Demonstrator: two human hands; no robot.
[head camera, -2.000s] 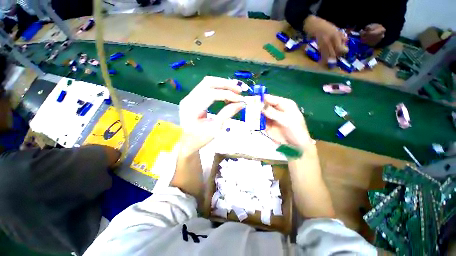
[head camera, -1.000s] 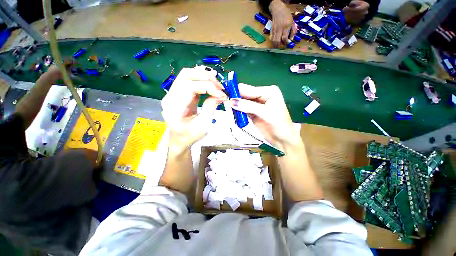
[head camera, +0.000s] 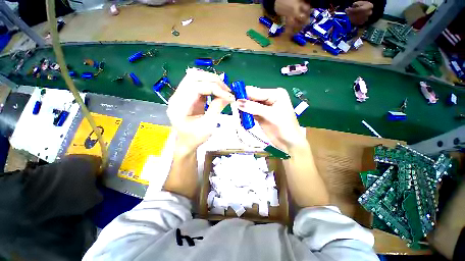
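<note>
A blue battery cell (head camera: 243, 104) is held tilted between my two hands above the box. My right hand (head camera: 273, 111) grips its side with thumb and fingers. My left hand (head camera: 196, 104) has its thumb and fingertips pinched together at the cell's left side; whether they hold the cell or a small piece cannot be made out. Wires run down from the cell to a small green circuit board (head camera: 277, 152), which hangs by my right wrist. The brown cardboard box (head camera: 283, 196) below holds many white adhesive pieces (head camera: 239, 182).
The green conveyor belt (head camera: 326, 102) crosses ahead, with blue cells and pink-and-white units (head camera: 294, 69). Green PCB panels (head camera: 403, 191) are heaped at right. A hanging hose (head camera: 71, 84) crosses the left. Another person's hands (head camera: 291, 12) are at a pile of blue cells (head camera: 329, 30). A person's dark sleeve is at left.
The blue cell has turned from upright to tilted, and its white face no longer shows. Items on the belt have shifted left. The neighbour's arm at left has drawn back from the belt.
</note>
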